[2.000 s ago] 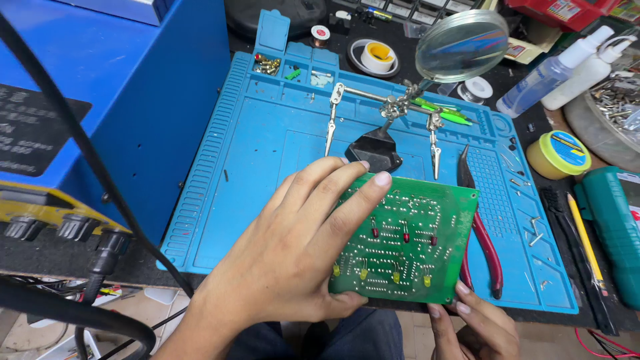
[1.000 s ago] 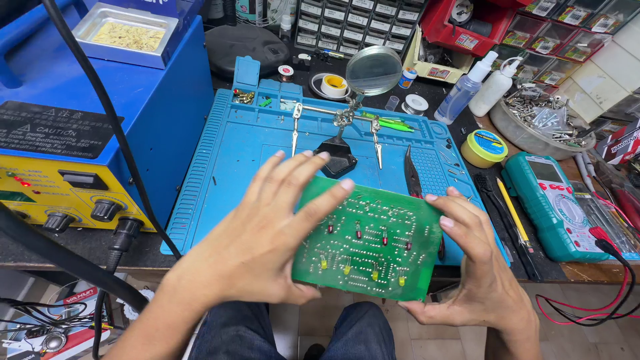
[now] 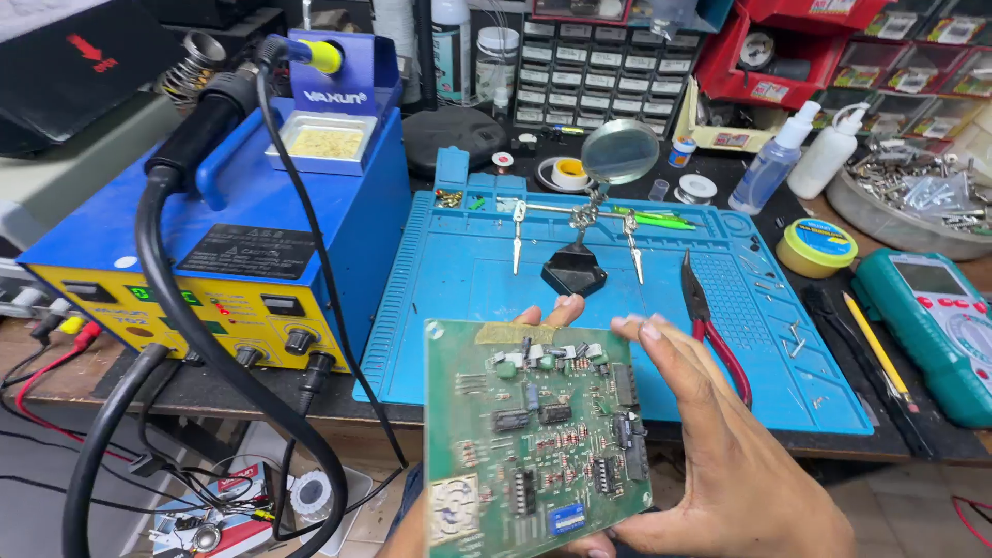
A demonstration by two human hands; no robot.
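Observation:
A green printed circuit board (image 3: 535,457) faces me with its component side, showing chips, resistors and a blue DIP switch (image 3: 566,519). My right hand (image 3: 721,434) grips its right edge, fingers behind the top corner and thumb low. Of my left hand (image 3: 562,311), fingertips show over the board's top edge and a part below; the rest is hidden behind the board. Beyond it, on a blue silicone work mat (image 3: 480,287), stand a helping-hands holder (image 3: 573,267) with a magnifying lens (image 3: 620,151) and red-handled long-nose pliers (image 3: 707,325).
A blue and yellow soldering station (image 3: 232,225) with thick black cables (image 3: 225,380) stands at the left. To the right are a yellow tub (image 3: 816,248), a pencil (image 3: 876,345), a green multimeter (image 3: 930,333), two bottles (image 3: 775,159) and a bowl of screws (image 3: 914,209).
The board has been turned over: earlier its solder side with red and yellow parts faced me, now the component side does. My left hand has gone behind it. The view takes in more of the bench.

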